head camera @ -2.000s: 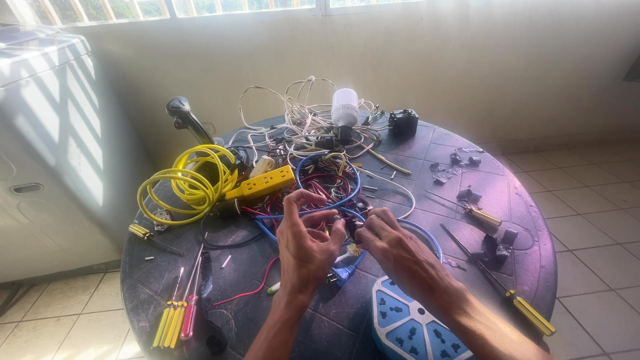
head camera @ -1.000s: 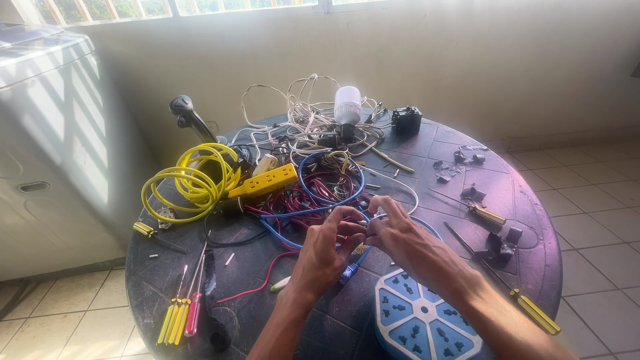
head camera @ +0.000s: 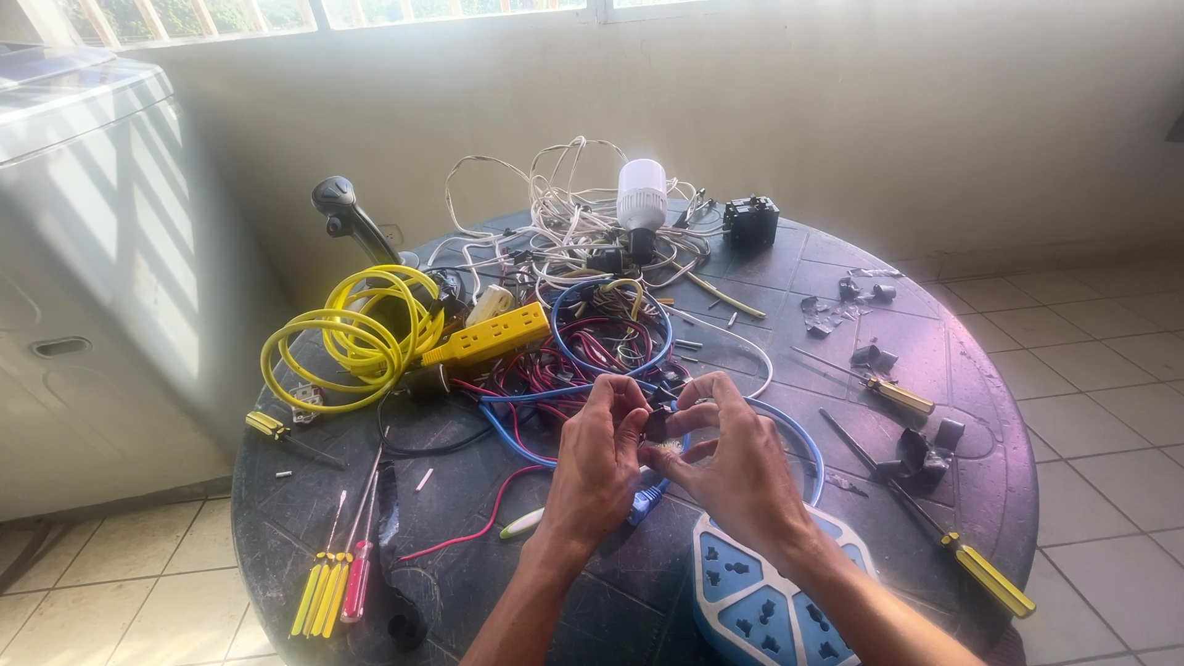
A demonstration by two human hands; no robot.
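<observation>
Both hands meet over the front middle of a round dark table (head camera: pixel 518 592). My left hand (head camera: pixel 597 462) and my right hand (head camera: pixel 735 453) pinch a small black piece (head camera: pixel 659 423) between their fingertips; its exact kind is too small to tell. Blue cable (head camera: pixel 518 435) loops behind and beside the hands, over a tangle of red and black wires (head camera: pixel 518 370). Just below the fingers lies a blue plug (head camera: pixel 647 502), and a green-and-white tool handle (head camera: pixel 523 524) is left of it. A blue-and-white round power strip (head camera: pixel 768 592) sits partly under my right forearm.
A yellow power strip (head camera: pixel 499 333) and coiled yellow cord (head camera: pixel 351 342) lie left, near a joystick (head camera: pixel 356 222). White cables and an LED bulb (head camera: pixel 642 194) stand behind. Several screwdrivers (head camera: pixel 324 592) lie front left; a long screwdriver (head camera: pixel 990 578) and black tape scraps (head camera: pixel 920 458) lie right.
My hands have shifted slightly, and the fingers of my right hand are more spread around the small black piece than one second ago. The things on the table have stayed put.
</observation>
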